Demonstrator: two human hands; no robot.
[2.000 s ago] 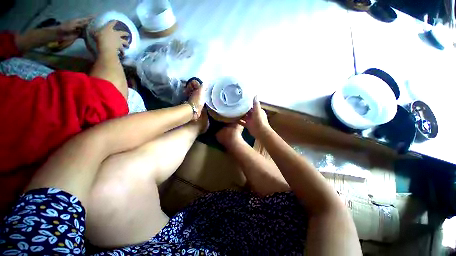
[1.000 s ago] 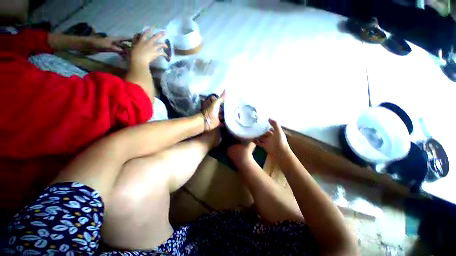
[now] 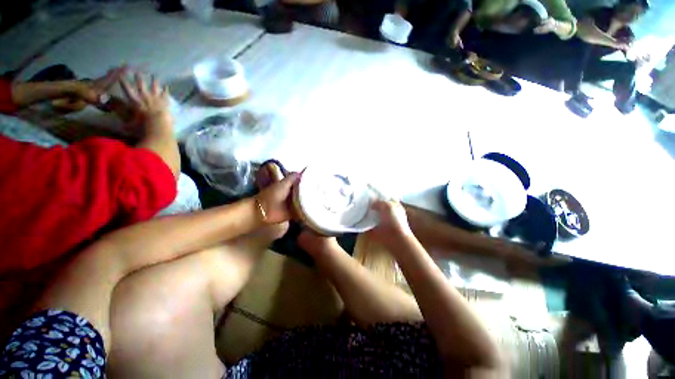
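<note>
A round white housing point(image 3: 337, 198) with a tan-gold lower edge is held at the table's front edge, its white hollow face towards me. My left hand point(image 3: 277, 198) grips its left rim; a bracelet shows at the wrist. My right hand point(image 3: 389, 219) holds its right rim. A dark round thing shows behind my left hand, too blurred to name. Overexposure hides the detail inside the housing.
A white bowl point(image 3: 486, 192) with pale pieces rests over black bowls point(image 3: 534, 223); another parts bowl point(image 3: 568, 213) lies right. A clear plastic bag point(image 3: 228, 148) and a white housing point(image 3: 220, 78) stand left, by a neighbour in red point(image 3: 89, 194). People sit across the table.
The view has shifted, showing people across the table. The white housing in my hands is tilted differently, with its tan edge now showing. The neighbour's hands have moved apart from the white housing held earlier.
</note>
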